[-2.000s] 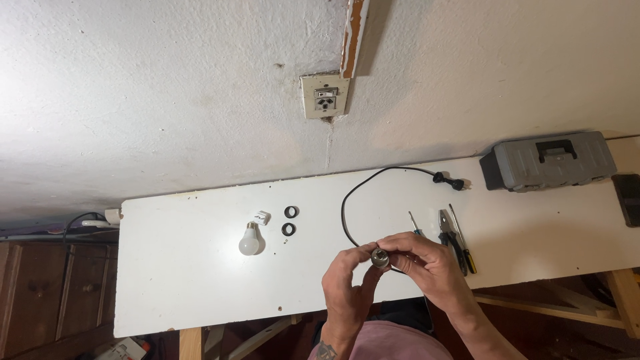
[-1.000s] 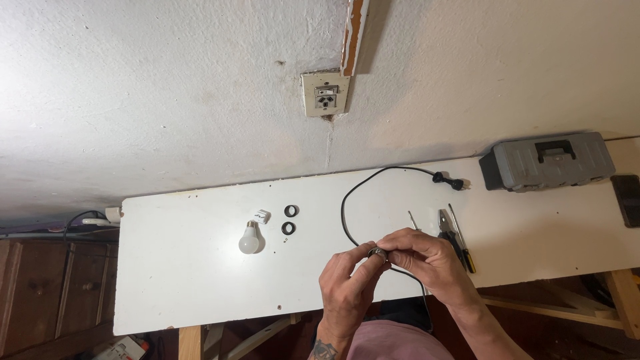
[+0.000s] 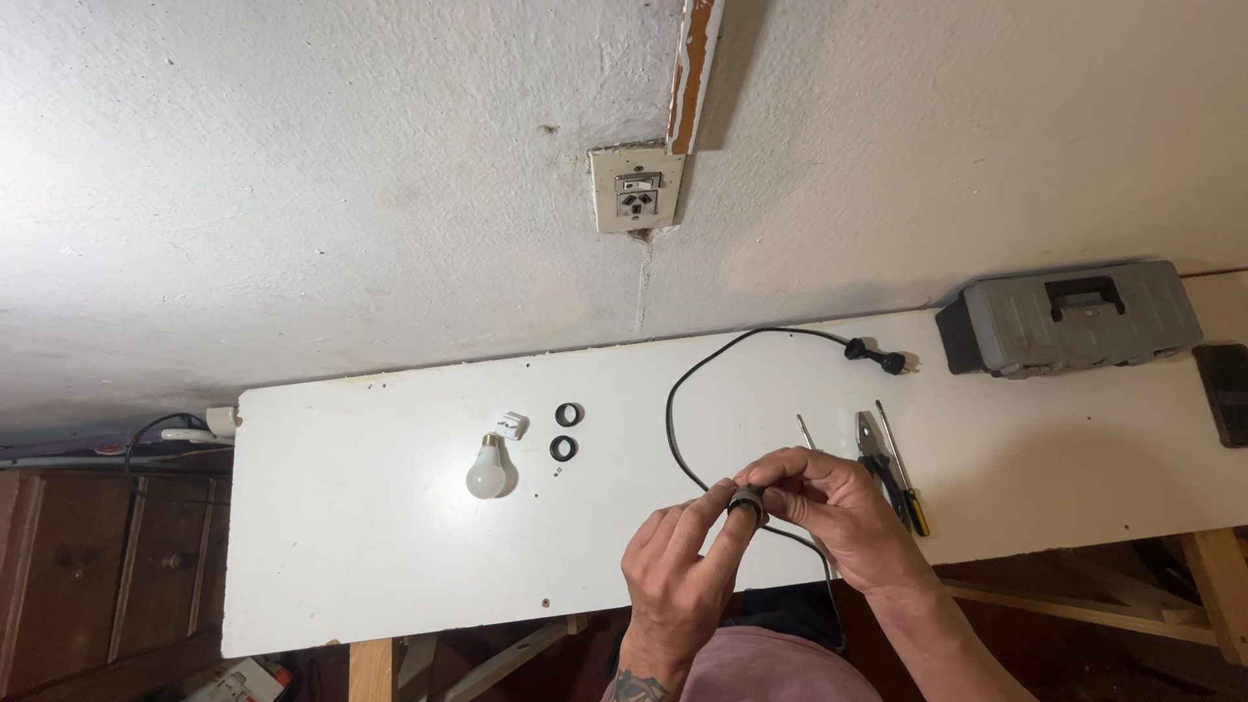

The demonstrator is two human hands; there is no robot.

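Between them, my left hand [image 3: 682, 561] and my right hand [image 3: 838, 517] grip a small dark lamp socket [image 3: 747, 499] near the table's front edge; a left fingertip covers its opening. A black power cable [image 3: 673, 409] curves over the white table, its far end bearing a black plug [image 3: 882, 360]. To the left lie a light bulb [image 3: 487, 474], a small white terminal block [image 3: 512, 424] and two black rings [image 3: 568, 414] [image 3: 564, 448]. Right of my hands are pliers [image 3: 880, 463], a screwdriver with a yellow and black handle [image 3: 902, 468] and another screwdriver [image 3: 804, 431], partly hidden by my right hand.
A grey toolbox [image 3: 1082, 322] stands at the back right, with a dark phone [image 3: 1224, 390] beyond it. The wall carries an outlet with a switch [image 3: 639, 190]. Wooden drawers [image 3: 68, 575] stand left of the white table [image 3: 390, 546].
My left hand has turned over the socket, and its fingers now cover the opening that showed two seconds ago. Both hands remain at the socket.
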